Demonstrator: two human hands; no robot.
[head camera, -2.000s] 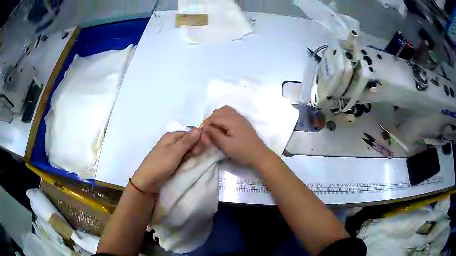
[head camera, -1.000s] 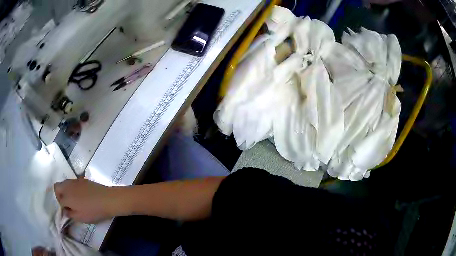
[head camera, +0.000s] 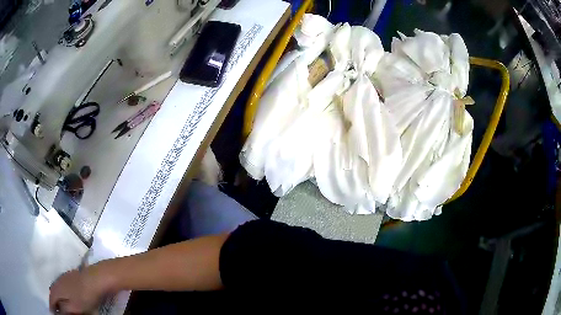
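My right hand (head camera: 77, 291) is at the lower left edge of the picture, on the machine table, with its fingers curled and partly cut off. Whether it grips cloth is hidden. White cloth (head camera: 54, 246) lies flat beside the hand, its corner near the needle plate (head camera: 69, 206) of the sewing machine. My left hand is out of the picture.
Pink-handled snips (head camera: 139, 118), black-handled scissors (head camera: 81, 120) and a pale thin tool (head camera: 145, 87) lie on the machine bed. A black phone (head camera: 211, 53) lies near the table edge. Tied white bundles (head camera: 369, 132) hang in a yellow-railed holder (head camera: 497, 117) at right.
The view has turned from the table to the right side. Since one second ago my right hand has moved lower in the picture, and my left hand has left the view.
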